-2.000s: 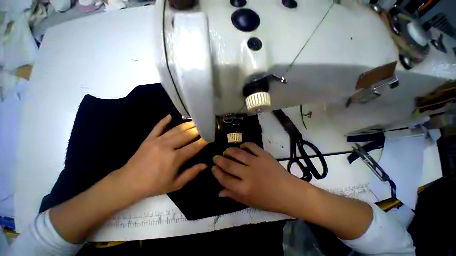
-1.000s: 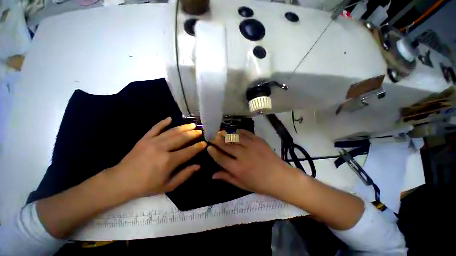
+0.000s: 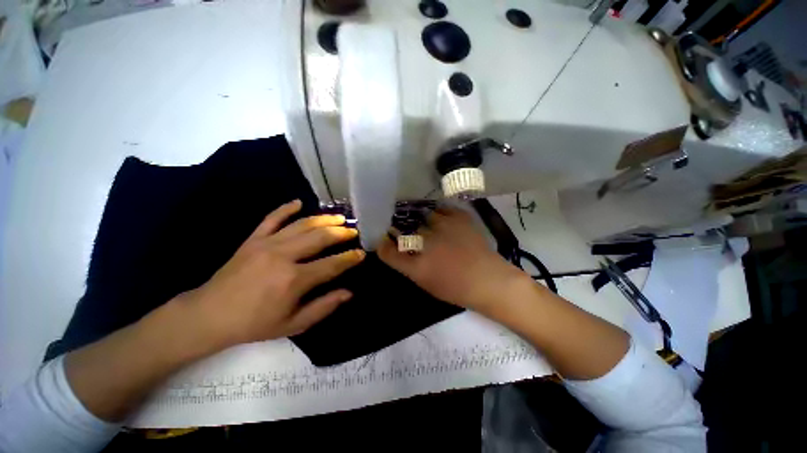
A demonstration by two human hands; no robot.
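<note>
A black fabric panel (image 3: 190, 230) lies flat on the white table and runs under the sewing machine head (image 3: 531, 80). My left hand (image 3: 274, 270) lies palm down on the panel, fingers apart, with its lit fingertips beside the needle area. My right hand (image 3: 451, 257) is at the right of the needle area, partly over the panel. Its fingertips are partly hidden by the machine and a small cream ribbed knob (image 3: 410, 243), so I cannot tell whether they pinch the cloth. The needle and presser foot are mostly hidden behind the white machine part.
Black shears (image 3: 503, 232) lie right of my right hand, their loops partly hidden by my forearm. A slim metal tool (image 3: 633, 292), black strips and white paper (image 3: 686, 283) lie farther right. A printed ruler (image 3: 310, 382) runs along the front edge. Pale scraps are at upper left.
My right hand has moved up and right from the cloth in front of the needle to beside it, now covering more of the shears. My left hand stays nearly in place, fingertips at the needle area.
</note>
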